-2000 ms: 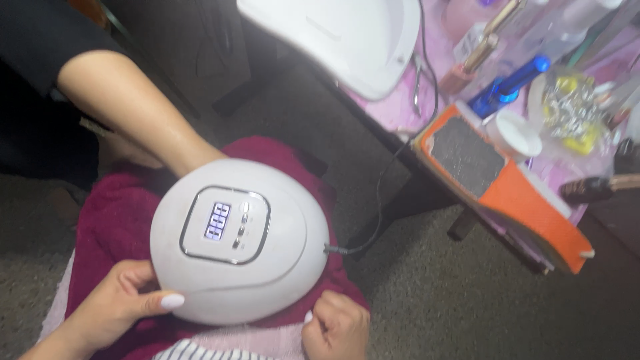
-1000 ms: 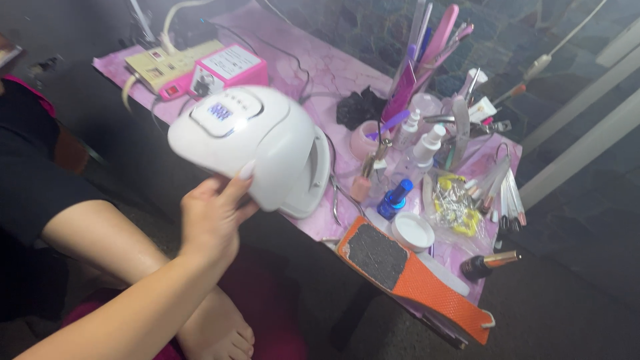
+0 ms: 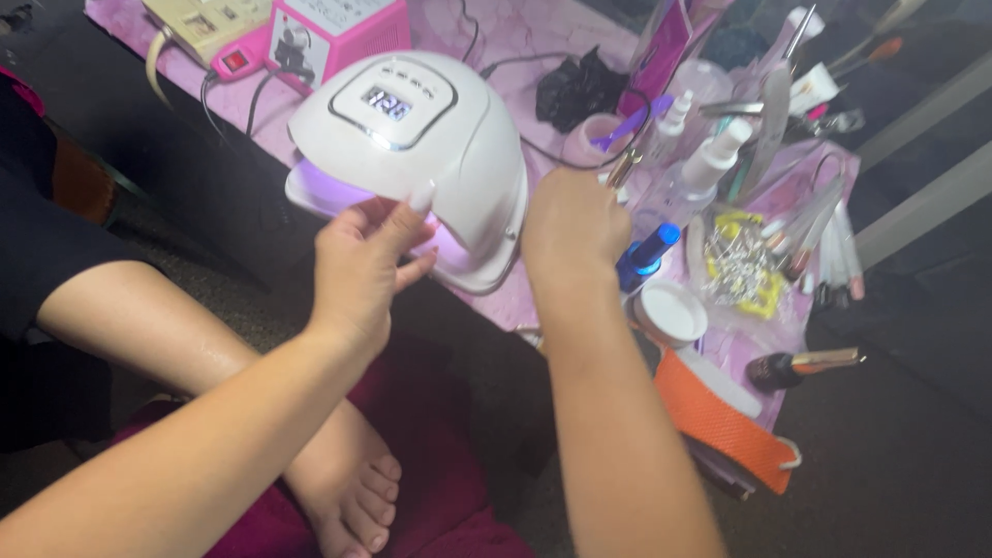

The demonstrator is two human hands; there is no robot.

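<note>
A white nail curing lamp stands on the table's pink marbled cover, its display lit and purple light glowing inside. My left hand is at the lamp's front opening, thumb against the rim of the shell; whether it grips is unclear. To the lamp's right, my right hand is bent over the table beside a gold-capped bottle; its fingers are mostly hidden. A blue polish bottle and a round white lid are just right of that wrist. Another person's bare foot rests on a dark red towel below.
A pink box-shaped device and a beige power strip are behind the lamp. Spray bottles, a bag of small metal pieces, an orange foot file and a dark polish bottle crowd the right side. Cables cross the table.
The lamp, over the towel at first and then held by my left hand at the table, now stands on the table with its light on. My right hand has come in over the table.
</note>
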